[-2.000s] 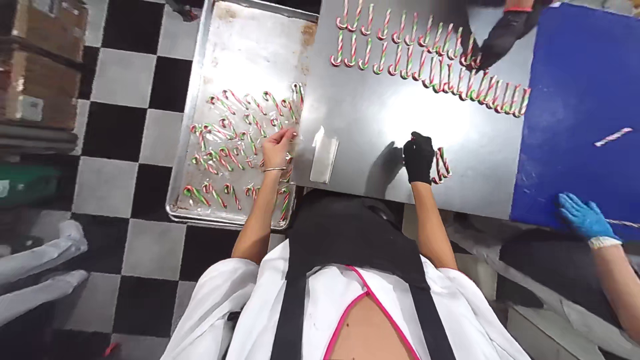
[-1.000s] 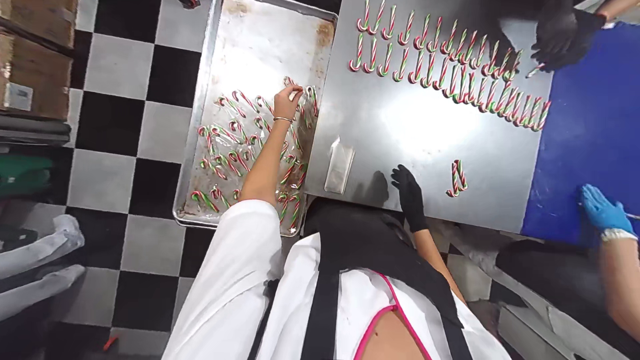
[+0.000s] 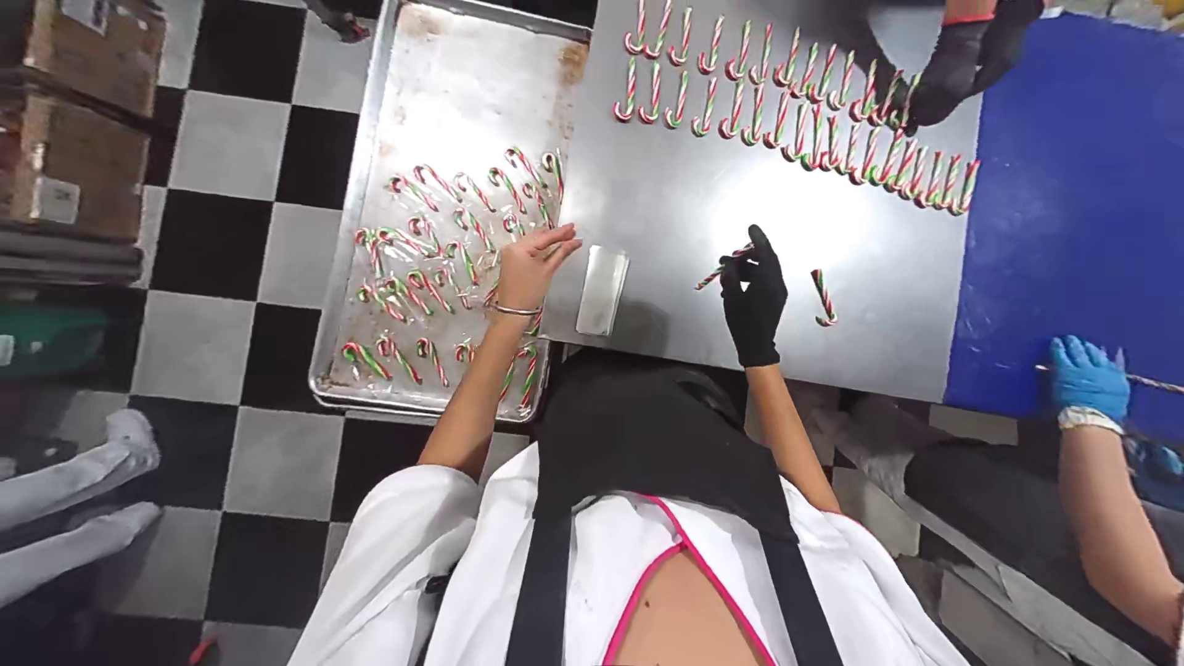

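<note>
My bare left hand (image 3: 535, 264), with a bracelet at its wrist, is over the right edge of the metal sheet pan (image 3: 467, 69), its fingers apart and nothing seen between them. Wrapped candy canes (image 3: 471, 233) lie scattered in the pan. Just right of that hand, a stack of clear plastic sleeves (image 3: 603, 291) lies on the steel table (image 3: 684, 199). My right hand (image 3: 756, 296), in a black glove, grips a red, white and green candy cane (image 3: 722, 267) between thumb and fingers. Another candy cane (image 3: 824, 298) lies on the steel to its right.
Two rows of unwrapped candy canes (image 3: 754, 113) stretch across the far part of the table. A co-worker's black-gloved hands (image 3: 962, 65) are at their right end. On the blue surface (image 3: 1064, 203) rests another person's blue-gloved hand (image 3: 1090, 377). Cardboard boxes (image 3: 92, 139) stand at the left.
My left hand has come back from farther up the pan to its right edge. My right hand, empty a second ago, has taken hold of one of the candy canes that lay together near it.
</note>
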